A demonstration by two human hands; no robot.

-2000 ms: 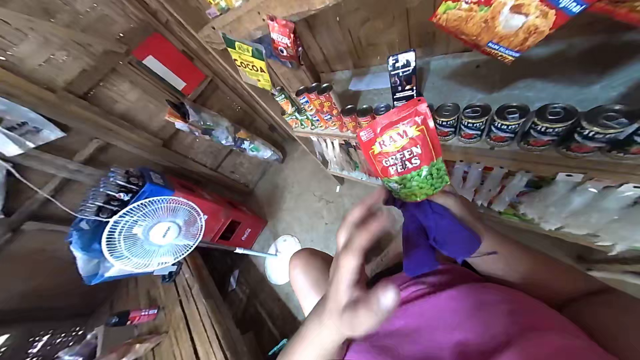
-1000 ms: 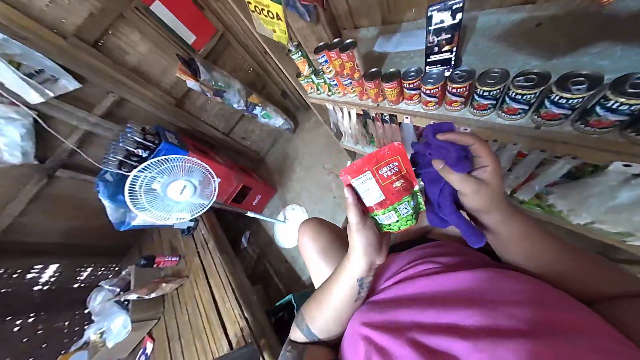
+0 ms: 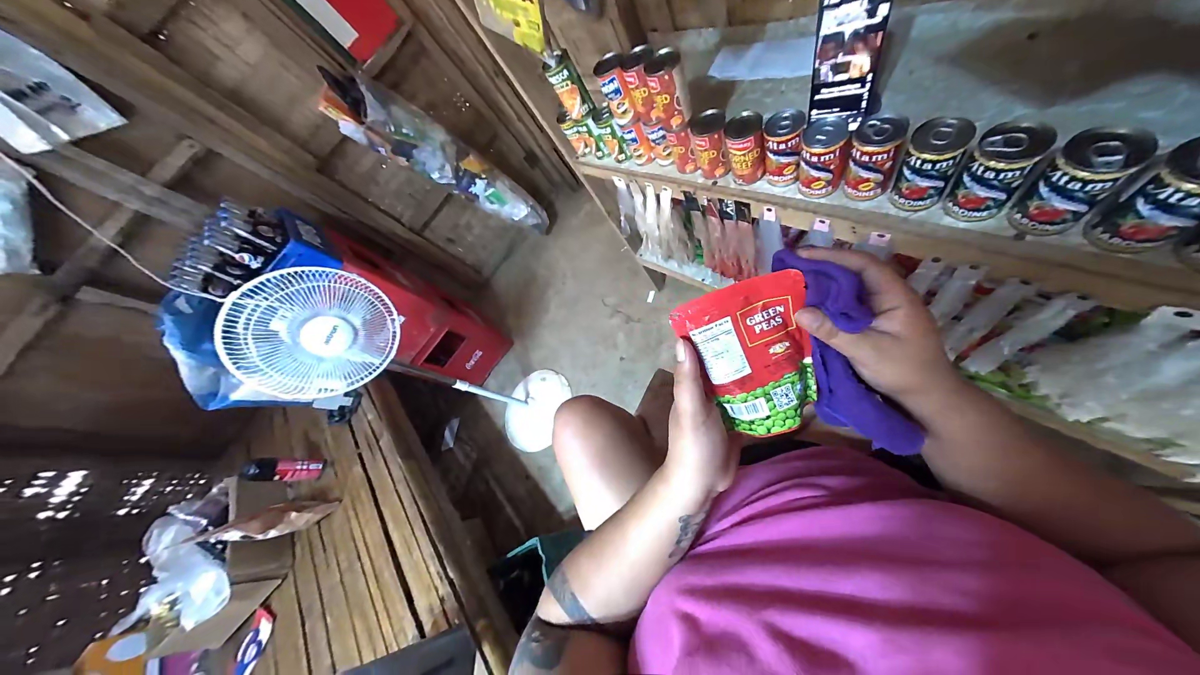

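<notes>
In the head view my left hand [image 3: 701, 422] grips the left side of a red and green foil pouch of green peas [image 3: 759, 352], held upright above my lap with its printed back towards me. A purple cloth [image 3: 848, 375] is bunched in my right hand [image 3: 886, 328]. The cloth lies against the pouch's right edge, and my right thumb points at that edge. The lower part of the cloth hangs down near my pink shirt.
Sardine and corned beef cans [image 3: 825, 157] line the wooden shelf [image 3: 712, 183] ahead, above hanging sachets [image 3: 731, 234]. To the left stand a white fan [image 3: 307, 333], red crates [image 3: 422, 309] of bottles, and a slatted wooden bench [image 3: 347, 525].
Two seconds ago the pouch stood above the cloth at my right hand, its front showing, with my left hand apart. Now my left hand holds it, turned around, and the cloth is at its right edge.
</notes>
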